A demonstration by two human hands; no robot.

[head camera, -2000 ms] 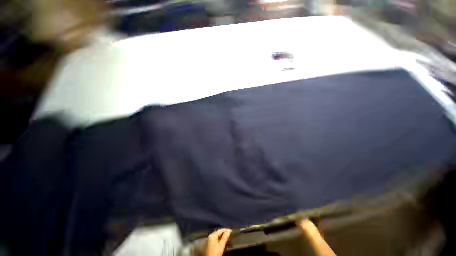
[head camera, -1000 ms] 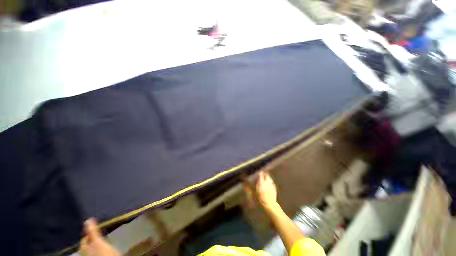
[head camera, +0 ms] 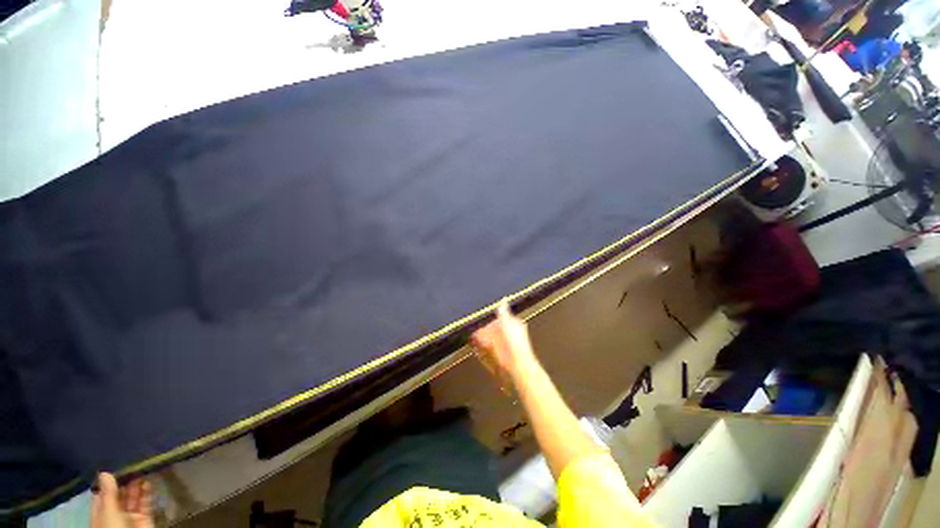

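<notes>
Dark navy fabric (head camera: pixel 412 186) lies over the table, with soft wrinkles at its middle and left. A yellow selvedge (head camera: pixel 381 363) runs along its near edge. My right hand (head camera: pixel 502 340) is at this edge near the middle, its fingertips gripping the cloth edge. My left hand (head camera: pixel 122 502) is at the same edge at the lower left, cut off by the picture's bottom. Its thumb is at the cloth edge and its fingers are apart below; its hold is hard to tell.
A small machine with red parts (head camera: pixel 356 14) stands on the white table (head camera: pixel 206 52) at the top. A metal bar (head camera: pixel 738 137) lies at the fabric's right end. A fan (head camera: pixel 907 170), dark cloth (head camera: pixel 855 320) and an open box (head camera: pixel 737 464) are at the right.
The view has shifted right and sharpened. My right hand has moved up to the fabric's near edge. The fabric's left part lies flatter, and the selvedge is straighter.
</notes>
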